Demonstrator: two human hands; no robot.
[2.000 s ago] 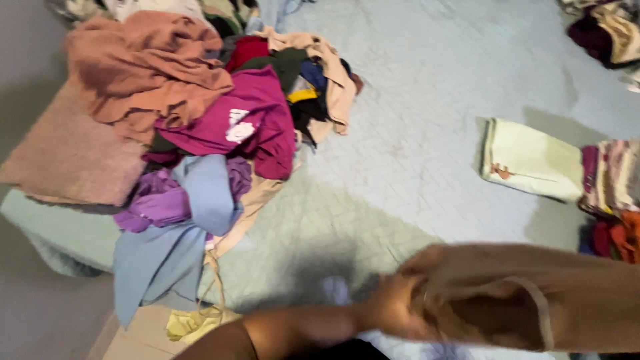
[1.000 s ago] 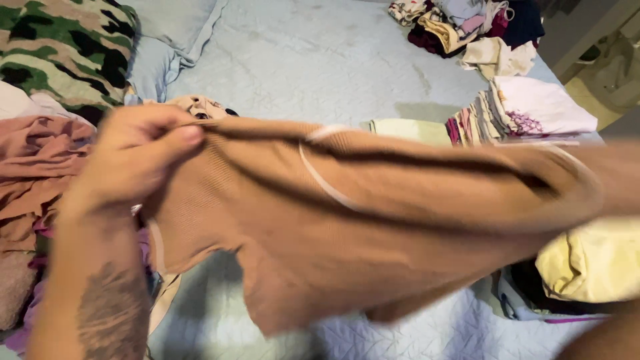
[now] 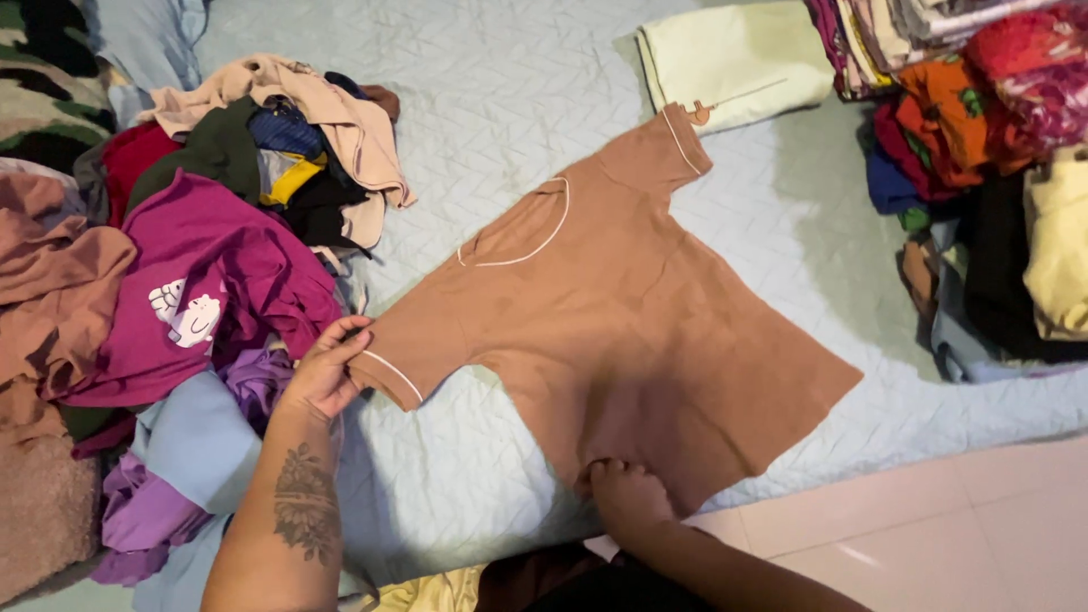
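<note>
A brown short-sleeved shirt (image 3: pixel 586 297) with white piping at the neck and sleeves lies spread on the light blue quilted bedcover (image 3: pixel 476 102). My left hand (image 3: pixel 330 370) pinches the edge of its near left sleeve between thumb and fingers. At the hem's lower left corner, my right hand (image 3: pixel 625 489) is closed on the fabric, its fingertips partly hidden in the cloth. The far sleeve reaches up to a folded pale green garment (image 3: pixel 735 64), close to its lower edge.
A loose heap with a magenta shirt (image 3: pixel 204 297), light blue cloth (image 3: pixel 200 442) and a camouflage piece (image 3: pixel 42 85) fills the left side. Stacks of folded clothes (image 3: pixel 960 110) stand at the right, with a yellow folded garment (image 3: pixel 1058 255). Tiled floor (image 3: pixel 918 518) shows beyond the bed's near edge.
The brown shirt, held up and stretched sideways one second ago, now lies spread on the bed. My left hand has gone down to its sleeve and my right hand is at its hem.
</note>
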